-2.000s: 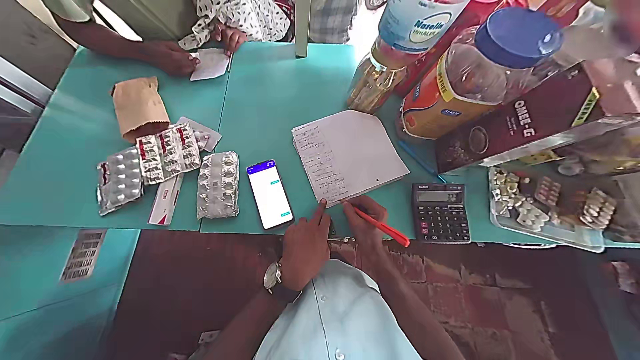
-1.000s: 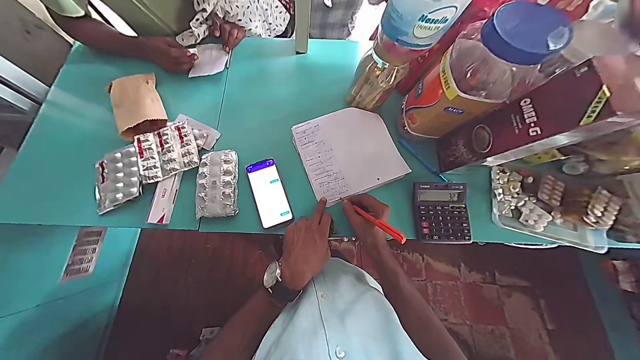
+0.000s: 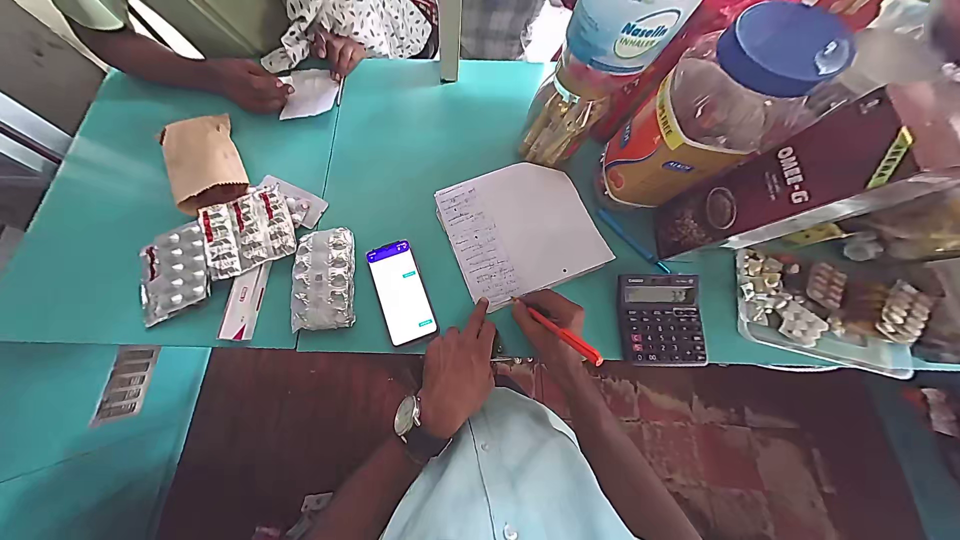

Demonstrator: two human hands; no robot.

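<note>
A stack of white paper sheets (image 3: pixel 540 217) with handwriting down its left side lies at the table's near edge. My right hand (image 3: pixel 551 322) grips a red pen (image 3: pixel 566 337), its tip at the sheet's bottom edge. Beside it my left hand (image 3: pixel 459 375), with a wristwatch, rests flat with its index finger at the sheet's lower left corner; it holds nothing. A smartphone (image 3: pixel 403 292) with a lit screen lies left of the paper. To the right is a black calculator (image 3: pixel 662 319), with a blue pen (image 3: pixel 634 240) just behind it.
Blister packs (image 3: pixel 322 281) and a brown paper bag (image 3: pixel 202 161) lie at left. Jars, including a blue-lidded plastic jar (image 3: pixel 720 112), a dark carton (image 3: pixel 787 180) and a clear plastic tray (image 3: pixel 825 349) of tablets crowd the right. Across the table, another person's hands hold a paper slip (image 3: pixel 310 94).
</note>
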